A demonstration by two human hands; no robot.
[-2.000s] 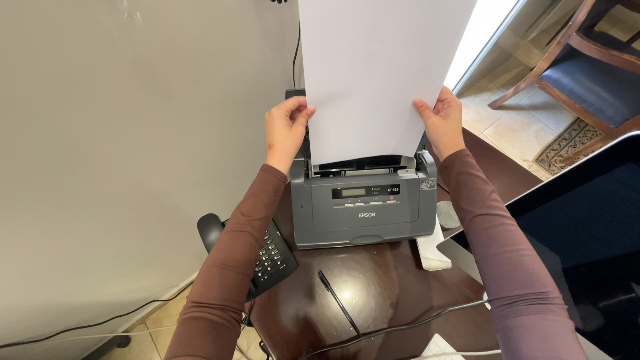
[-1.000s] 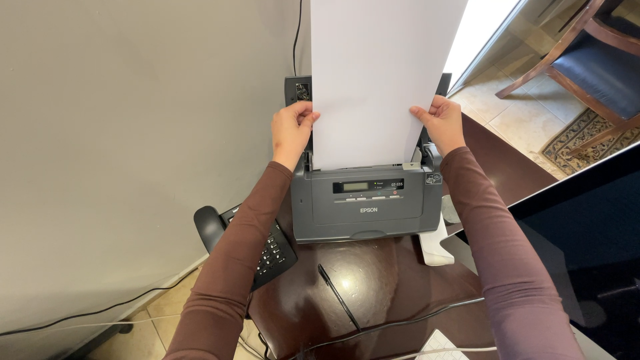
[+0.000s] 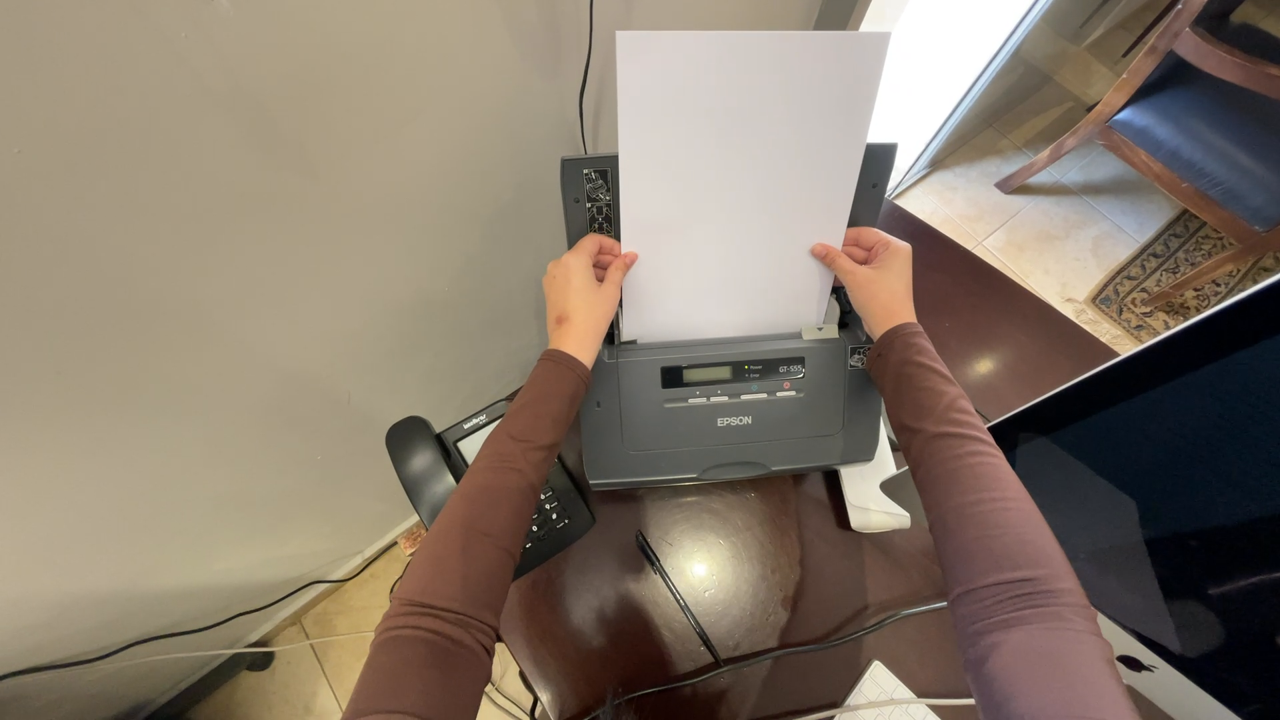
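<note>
A blank white sheet of paper (image 3: 740,180) stands upright in the feed slot of a grey Epson document scanner (image 3: 733,420), against its raised rear tray (image 3: 590,190). My left hand (image 3: 588,295) pinches the sheet's left edge between thumb and fingers. On the opposite edge, low down near the slot, my right hand (image 3: 870,275) holds the paper the same way. The sheet's bottom edge is hidden inside the slot, between the paper guides. Whether it is one sheet or more cannot be told.
A black desk phone (image 3: 425,470) sits left of the scanner, beside the wall. A black pen (image 3: 678,597) and a cable (image 3: 800,648) lie on the dark wooden desk (image 3: 590,620). At right are a computer monitor (image 3: 1180,480) and a white stand (image 3: 875,490); a keyboard (image 3: 875,690) lies at the bottom.
The paper has come down into the scanner's slot, its top edge now in view. Both hands still hold its side edges.
</note>
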